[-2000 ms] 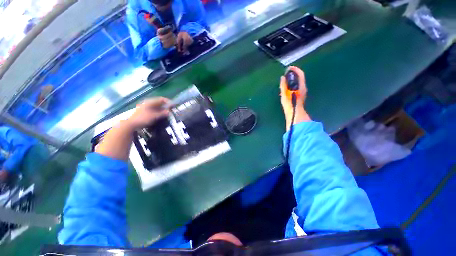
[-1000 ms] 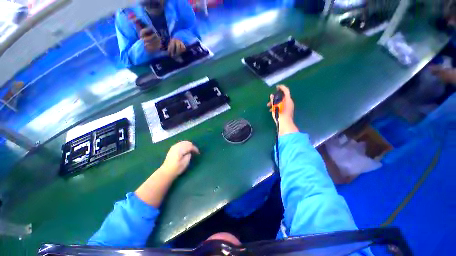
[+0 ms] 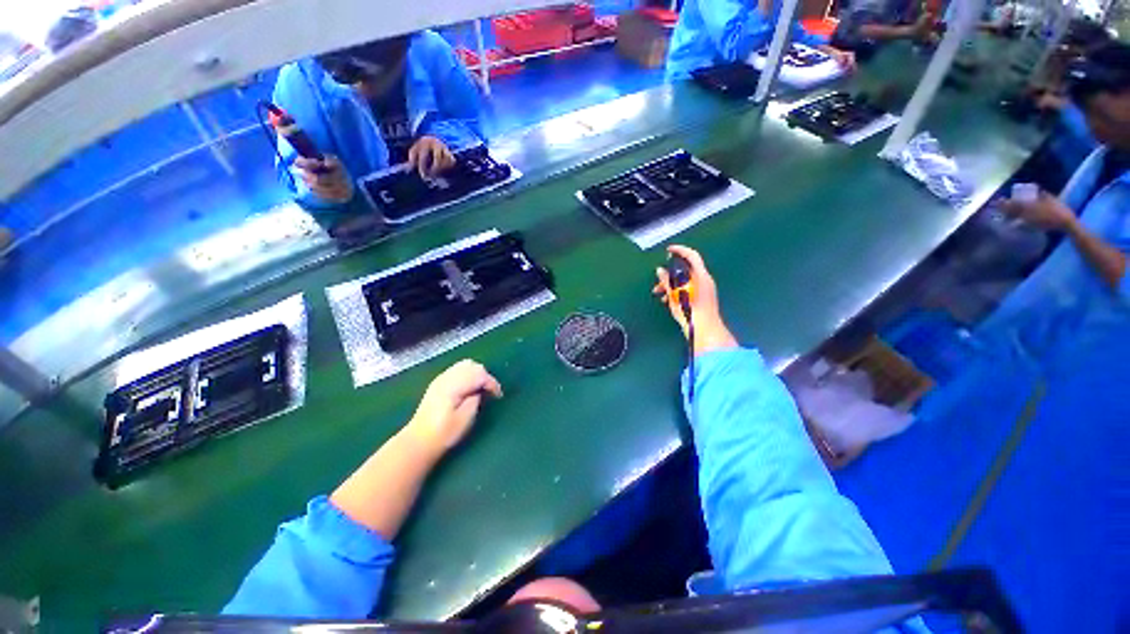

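Observation:
My right hand [image 3: 694,295] is closed around the orange and black electric screwdriver [image 3: 680,279], above the green bench right of the screw dish. Its cord runs down beside my sleeve. My left hand [image 3: 456,403] is above the bench near its front, fingers loosely curled, with no object visible in it. The round dark screw dish [image 3: 591,342] lies between my hands. A black housing [image 3: 415,303] lies on a silvery-white sheet [image 3: 359,359] beyond my left hand. A second housing [image 3: 223,386] lies on its sheet at the left.
Another housing [image 3: 644,192] lies on a sheet beyond my right hand. Across the green bench [image 3: 558,440], a person [image 3: 372,118] holds a screwdriver over a housing. More people are at the far right. A post and clear plastic [image 3: 929,171] stand at the back right. An open box [image 3: 886,372] is below the bench edge.
My left hand has moved from over the near housing to the bench front. My right hand has shifted slightly left and down with the screwdriver. The view has swung, showing more of the line.

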